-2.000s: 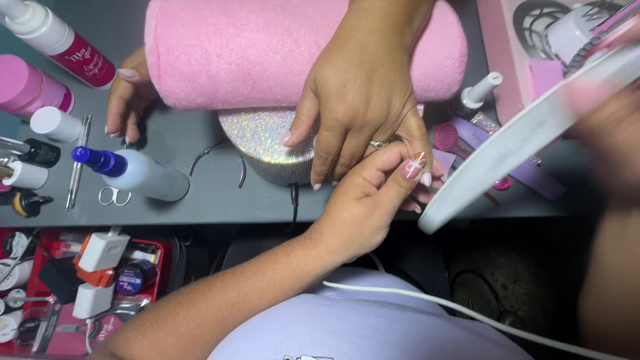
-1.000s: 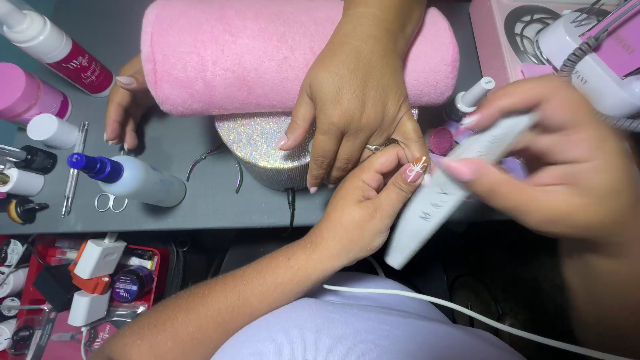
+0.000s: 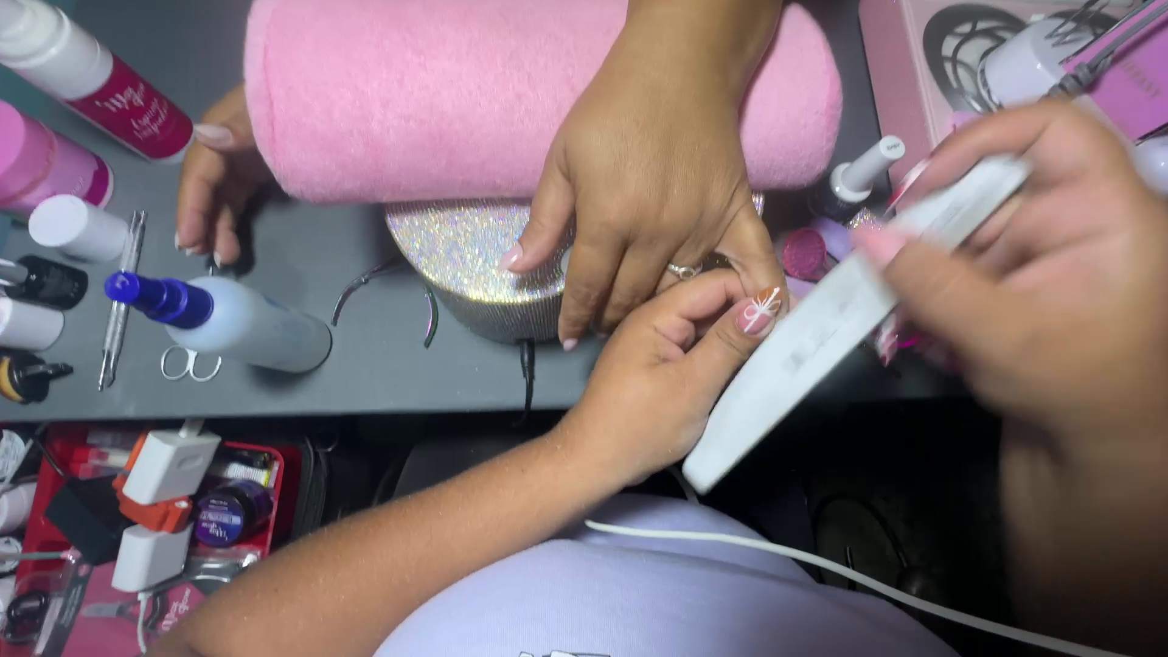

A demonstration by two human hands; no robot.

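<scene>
My left hand (image 3: 680, 365) grips a finger of another person's hand (image 3: 662, 173). That hand wears a ring and lies palm down over a pink towel roll (image 3: 538, 100) and a glittery silver nail lamp (image 3: 484, 274). In my right hand (image 3: 1013, 246) is a white nail file (image 3: 803, 342), slanting down to the left, beside the held fingertip; its motion blurs it. Whether the file touches the nail I cannot tell. The person's other hand (image 3: 217, 187) rests at the left end of the roll.
A spray bottle with a blue top (image 3: 228, 319), small scissors (image 3: 192, 363) and a metal tool (image 3: 121, 301) lie left. A nail polish bottle (image 3: 858, 173) stands right of the roll. Below the table edge is a red tray (image 3: 265, 456) of supplies. A white cable (image 3: 776, 547) crosses my lap.
My right hand and the file have shifted and tilted beside the held finger. My left hand and the other person's hands have stayed about where they were.
</scene>
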